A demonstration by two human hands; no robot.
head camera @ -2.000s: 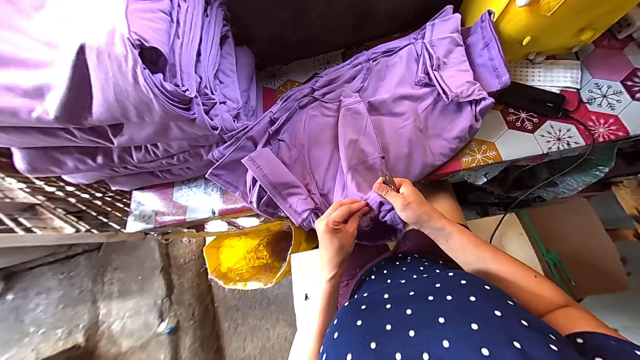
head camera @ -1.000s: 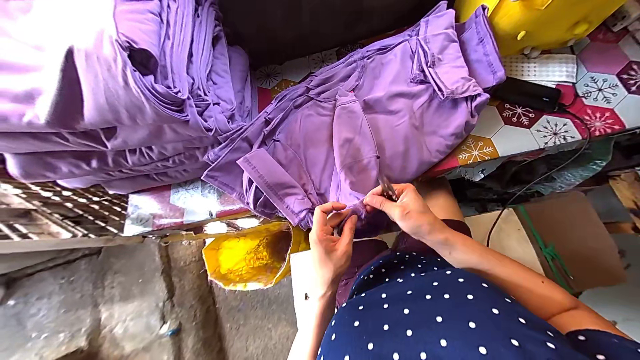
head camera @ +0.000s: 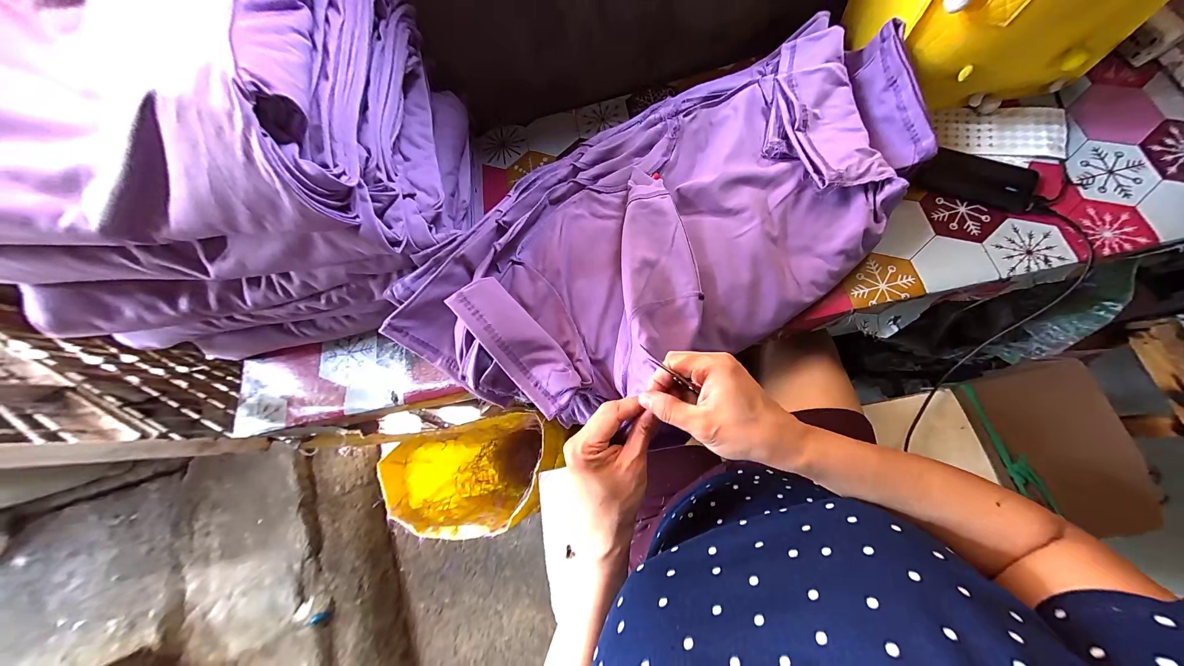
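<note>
A purple garment [head camera: 740, 231] lies over the table edge, its near part hanging toward my lap. My left hand [head camera: 610, 453] pinches with thumb and forefinger at its lower edge. Against those fingertips is my right hand [head camera: 726, 407], which holds a small dark metal tool [head camera: 677, 376], perhaps thread snips, its tip pointing up and left. What lies between the fingertips is too small to tell. A stitched purple band [head camera: 513, 347] rests on the garment to the left of my hands.
Stacked purple garments [head camera: 213, 203] fill the left. A yellow container [head camera: 1008, 46], a black device [head camera: 980, 179] with a cable and a patterned table cover [head camera: 1027, 245] are at the right. Below the edge hang a yellow bag [head camera: 462, 476] and, rightward, stands a cardboard box [head camera: 1064, 444].
My hands have come together at the garment's lower edge, where a small gap showed between them a second ago. The bunched purple cloth seen between them two seconds ago is no longer raised there.
</note>
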